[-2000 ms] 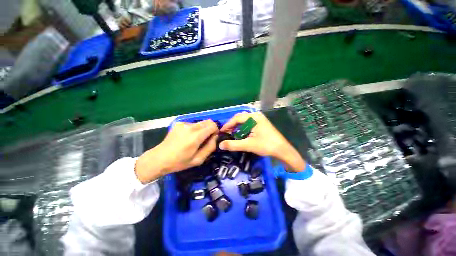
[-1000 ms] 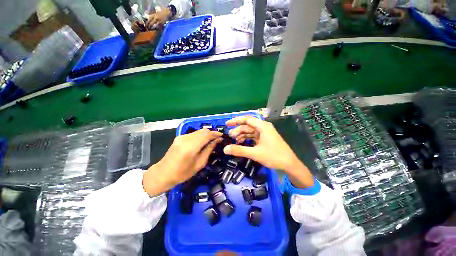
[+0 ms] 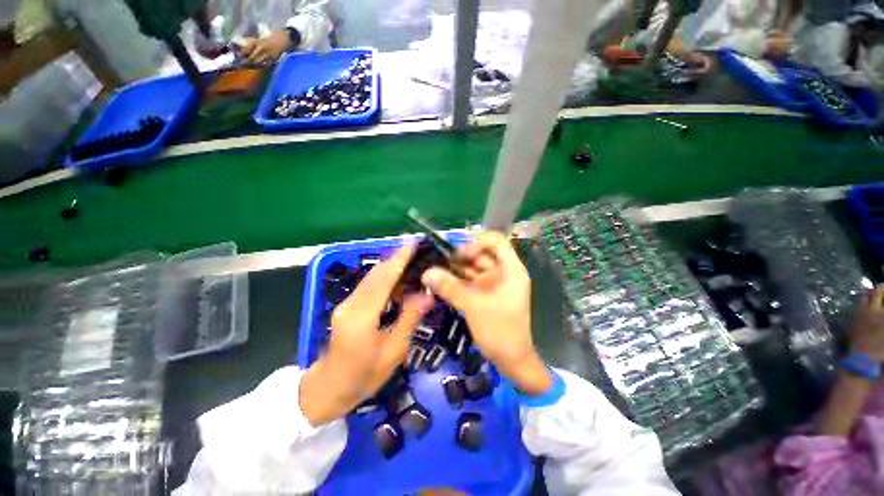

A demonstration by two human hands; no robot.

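Observation:
My left hand (image 3: 361,325) and my right hand (image 3: 496,312) meet over the blue parts tray (image 3: 426,463). A thin green circuit board (image 3: 427,229), blurred and nearly edge-on, sticks up from the fingers of my right hand. A dark piece that looks like a black housing (image 3: 423,263) is between the fingertips of my left hand, close against the board. Fingers hide much of both parts, and I cannot tell whether wires join them. Loose black housings (image 3: 469,431) lie in the tray below.
A clear plastic box (image 3: 205,315) and ribbed clear trays (image 3: 92,407) lie at left. A blister tray of boards (image 3: 649,325) lies at right. Beyond are a grey post (image 3: 531,116) and green conveyor (image 3: 291,189) with scattered parts. A person's pink sleeve (image 3: 834,450) shows at right.
The board, hidden a second ago, now shows upright above my fingers. My left hand has turned more upright. The view has shifted, showing more of the neighbour at right.

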